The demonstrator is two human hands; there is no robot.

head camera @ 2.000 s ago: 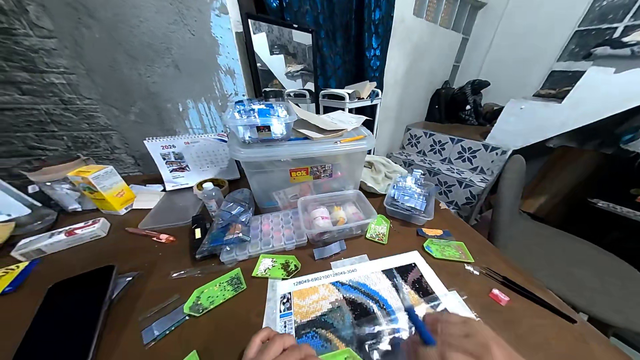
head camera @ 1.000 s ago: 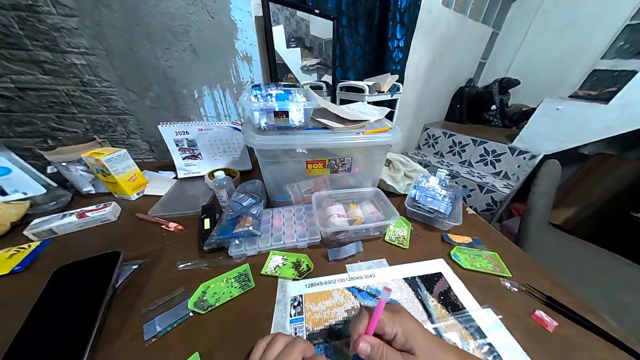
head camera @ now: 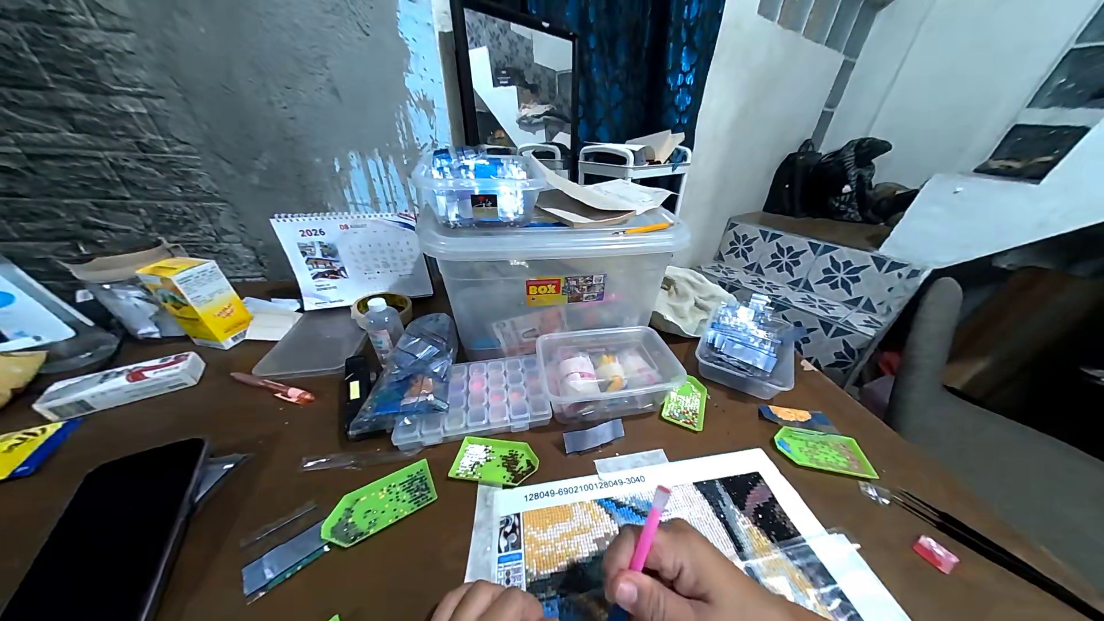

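My right hand [head camera: 681, 573] grips a pink pen-like applicator [head camera: 649, 528] over a diamond painting canvas [head camera: 699, 479], the tool's lower end hidden by the fingers. My left hand [head camera: 489, 602] rests at the canvas's lower left edge, mostly cut off by the frame; whether it holds anything cannot be told. Green trays with small beads lie around the canvas: one with dark beads [head camera: 379, 504], one with white and brown beads [head camera: 493, 461], one beside the clear tub [head camera: 686, 404] and one at the right [head camera: 825, 452]. Clear film covers part of the canvas's right side.
A phone [head camera: 108, 526] lies at the left. Behind the canvas stand a compartment bead box [head camera: 487, 397], a clear tub [head camera: 608, 379], a large lidded plastic box [head camera: 552, 276] and a tub of packets [head camera: 749, 349]. Black tweezers [head camera: 983, 539] and a pink wax piece [head camera: 935, 554] lie at the right.
The pink applicator shows in my right hand, where two seconds ago a blue item was near that hand. My left hand stays at the canvas's lower left.
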